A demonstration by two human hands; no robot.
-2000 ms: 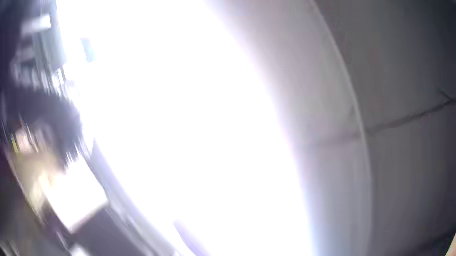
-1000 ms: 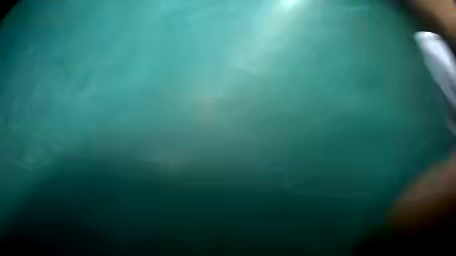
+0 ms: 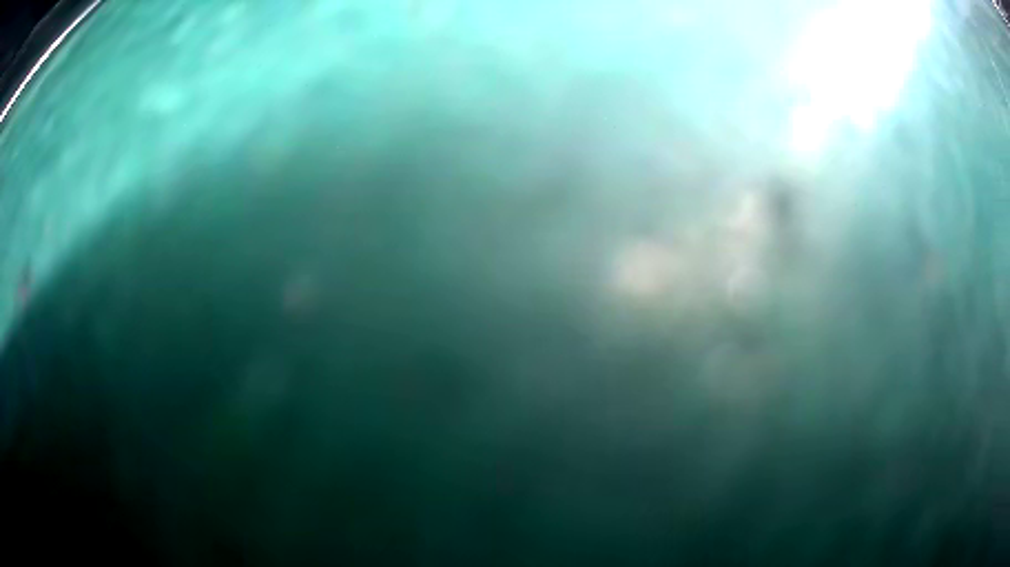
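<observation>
A blurred green surface (image 3: 421,222) fills nearly the whole view, very close to the camera. It looks like the green bench top. Pale, smeared patches (image 3: 648,271) show right of the centre; I cannot tell what they are. A dark shadow covers the lower part. My left hand and my right hand are not in view. No tool or workpiece can be made out.
A bright white glare (image 3: 858,66) lies at the upper right. A thin light edge (image 3: 44,55) curves across the top left corner, with something dark beyond it.
The view has swung from a bright light and grey panels to the green surface. The skin-coloured shapes and white object at the right edge one second ago are gone. The glare is now larger.
</observation>
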